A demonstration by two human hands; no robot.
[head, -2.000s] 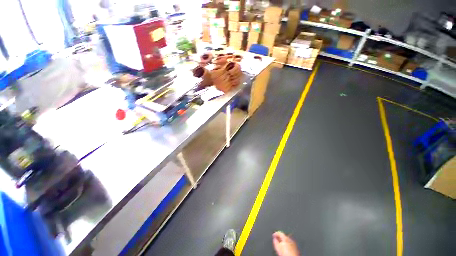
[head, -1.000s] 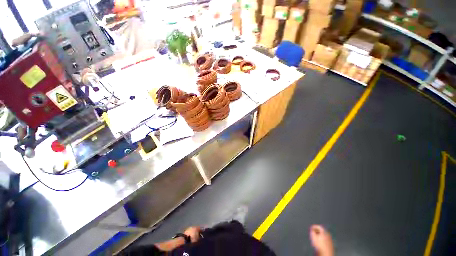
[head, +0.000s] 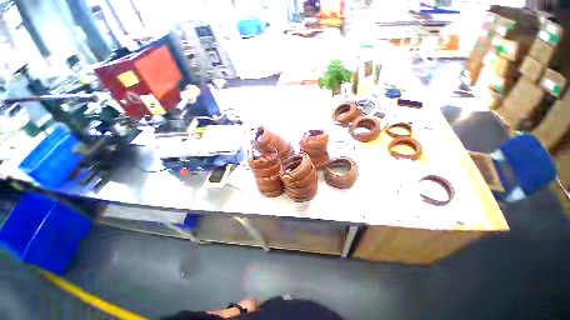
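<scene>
Brown leather belt coils stand in several stacks [head: 300,179] on the white bench [head: 387,200] in front of me. Single coils [head: 405,148] lie to their right, and one looser coil [head: 436,189] lies nearest the bench's right end. My left hand [head: 249,305] shows small and blurred at the bottom edge, with a dark band on the wrist. It is below the bench front, away from the coils, and its fingers cannot be made out. My right hand is not in view.
A red and grey machine [head: 147,81] stands on the bench at left. Blue bins [head: 47,228] are at the far left. A blue chair [head: 528,164] is beyond the bench's right end, with stacked cartons [head: 522,94] behind. A green plant [head: 335,76] stands on the bench.
The view has turned right and now faces the bench's long side. The coils sit nearer the centre. My right hand, seen at the bottom before, has left the picture. My left hand remains low.
</scene>
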